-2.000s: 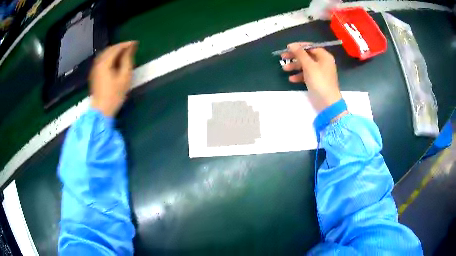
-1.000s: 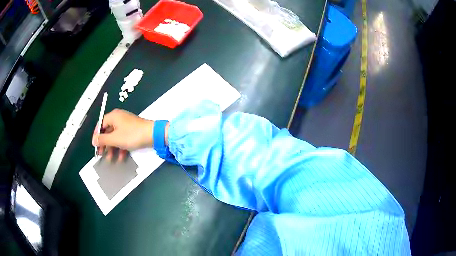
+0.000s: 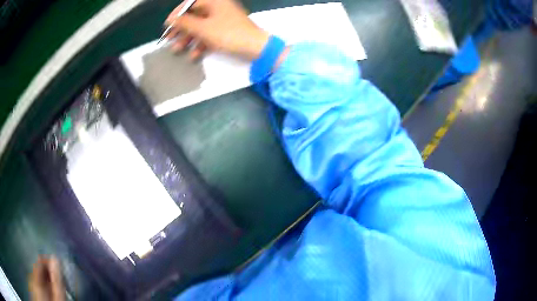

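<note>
The opened tablet (image 3: 121, 191) lies in a thick black frame (image 3: 191, 191) at the left, its middle a bright silver rectangle and its circuit board at the upper end. My right hand (image 3: 212, 29) holds a thin tweezers-like tool (image 3: 178, 20) over the upper edge of the grey pads (image 3: 168, 76). The pads lie on a long white backing sheet (image 3: 309, 29). My left hand (image 3: 48, 281) is blurred and cut off at the lower left, beside the frame; its fingers are not clear.
The white conveyor edge (image 3: 56, 62) curves across the upper left. A clear plastic strip (image 3: 430, 23) lies at the top right. The bench edge runs diagonally below my right arm, with a blue object (image 3: 465, 62) beside it and a yellow floor line (image 3: 441, 138) beyond.
The view has swung left and down. The opened tablet in its frame now shows fully beside the sheet, and my left hand is in view again. The red bin has left the picture.
</note>
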